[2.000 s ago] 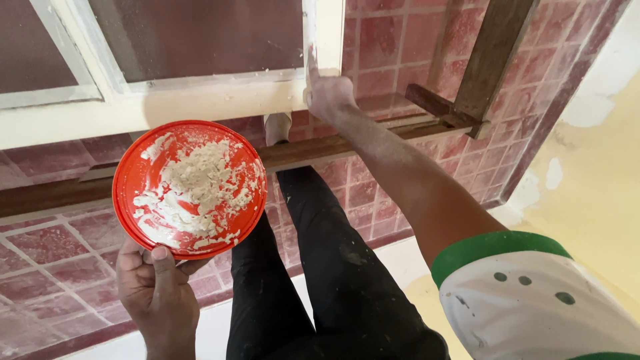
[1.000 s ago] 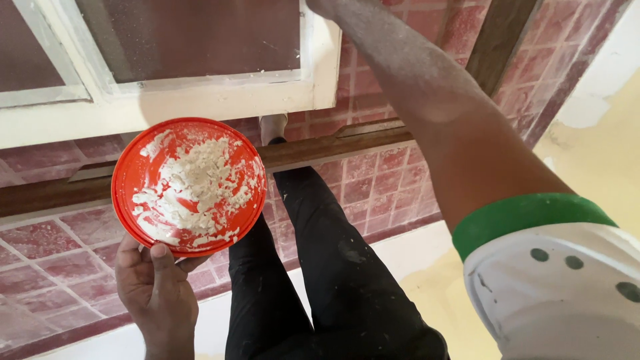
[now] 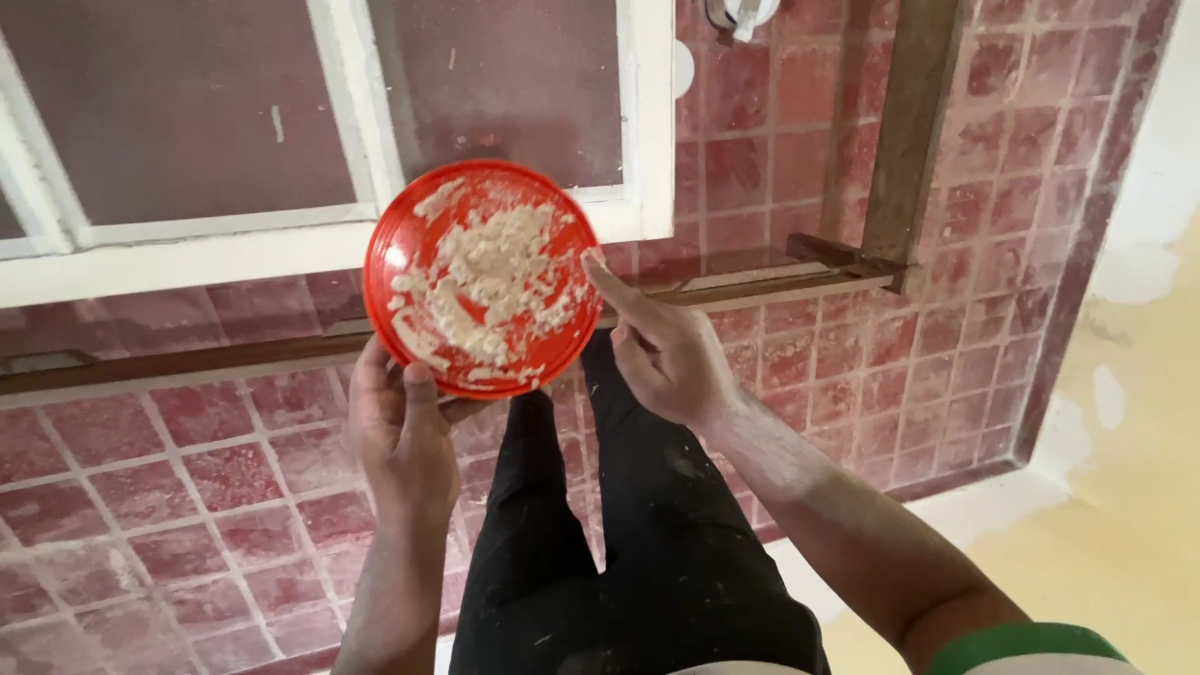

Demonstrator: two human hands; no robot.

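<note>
My left hand [image 3: 405,431] grips the lower left rim of a round red plastic lid or shallow dish [image 3: 561,352], thumb on the near edge, fingers underneath. Lumpy off-white paste [image 3: 497,267], like filler or putty, is spread and smeared over its inner face. At the dish's right rim is my right hand [image 3: 670,352], index finger stretched out with its tip at the edge and whitish paste on it. The other fingers are curled and hold no tool that I can see. A white-painted frame with dark panes [image 3: 525,225] lies beyond the dish.
Dark wooden bars [image 3: 187,361] run behind the dish and meet an upright wooden piece [image 3: 909,141] at the right. Dusty red tiles [image 3: 234,469] cover the floor below. My legs in black trousers [image 3: 647,562] stand under my hands. A patchy yellow and white wall [image 3: 1125,422] is at the right.
My right hand has come back from the white frame to the rim of the dish. The left hand still holds the dish. The view has shifted somewhat.
</note>
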